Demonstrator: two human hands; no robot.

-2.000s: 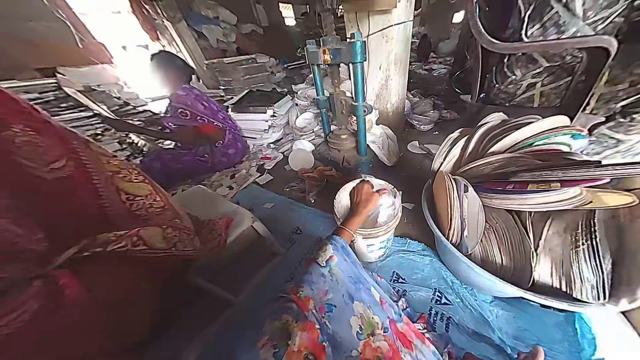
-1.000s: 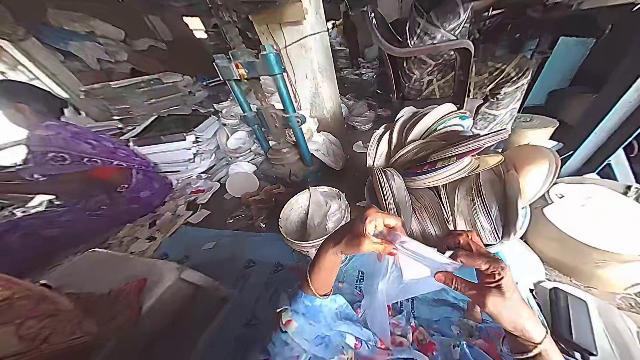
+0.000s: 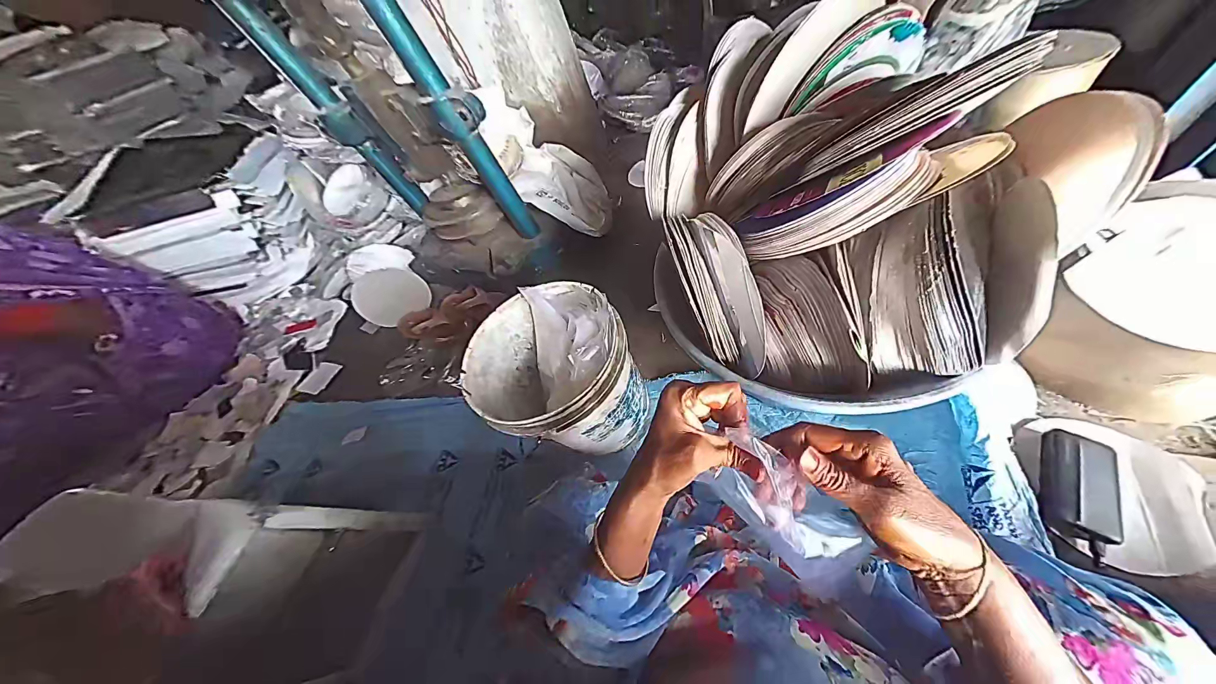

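Observation:
A thin clear plastic bag [image 3: 779, 494] hangs over my lap, its upper edge pinched in both hands. My left hand [image 3: 689, 432] grips it with thumb and fingertips, and my right hand [image 3: 855, 475] holds it close beside, nearly touching the left. Just beyond my left hand stands a white plastic bucket [image 3: 608, 418], tilted in view, with more clear plastic bags [image 3: 570, 337] inside against its wall. Past my right hand is a wide metal basin [image 3: 807, 394] packed with stacks of round paper discs [image 3: 807, 313], some with coloured print.
Blue plastic sheeting [image 3: 399, 456] lies under the bucket. A press with blue rods [image 3: 456, 123] stands beyond, by a pillar [image 3: 546, 76]. Paper scraps [image 3: 218, 427] and a person in purple cloth [image 3: 104, 351] are at left. A weighing scale [image 3: 1130, 503] sits at right.
Two seconds ago one hand was in the bucket. A second ago both hands held the bag spread wider; now they are closer together on it. The view has shifted down.

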